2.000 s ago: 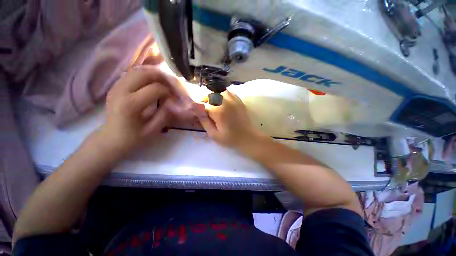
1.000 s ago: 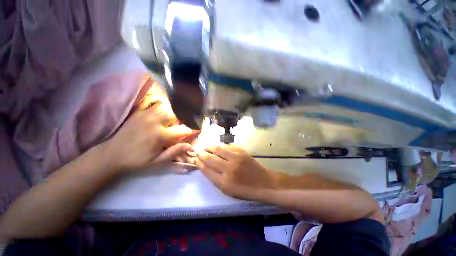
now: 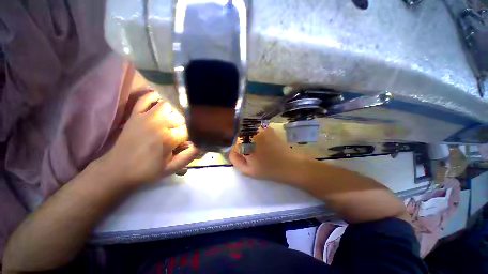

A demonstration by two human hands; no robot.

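A dusty-pink garment piece (image 3: 91, 118) lies on the table at the left, its edge running up to my left hand. My left hand (image 3: 152, 142) is left of the needle area with curled fingers, against the cloth; its fingertips are partly lost in lamp glare. My right hand (image 3: 265, 152) is right of the needle area, just beneath the head, its fingertips partly hidden by machine parts. Whether it holds cloth cannot be seen. The white sewing machine head (image 3: 342, 48) covers the upper view, and its dark, shiny front end (image 3: 211, 80) hides the needle.
A large pink fabric heap (image 3: 48, 37) hangs at the upper left. The white table's padded near edge (image 3: 214, 227) crosses above my lap. The tension dial (image 3: 303, 128) sticks out above my right hand. A pile of pink and white pieces (image 3: 436, 211) is below the table at the right.
My hands were together at the needle and are now apart, the left one slightly up and left, the right one up and right. The view has shifted, showing more of the head's front end.
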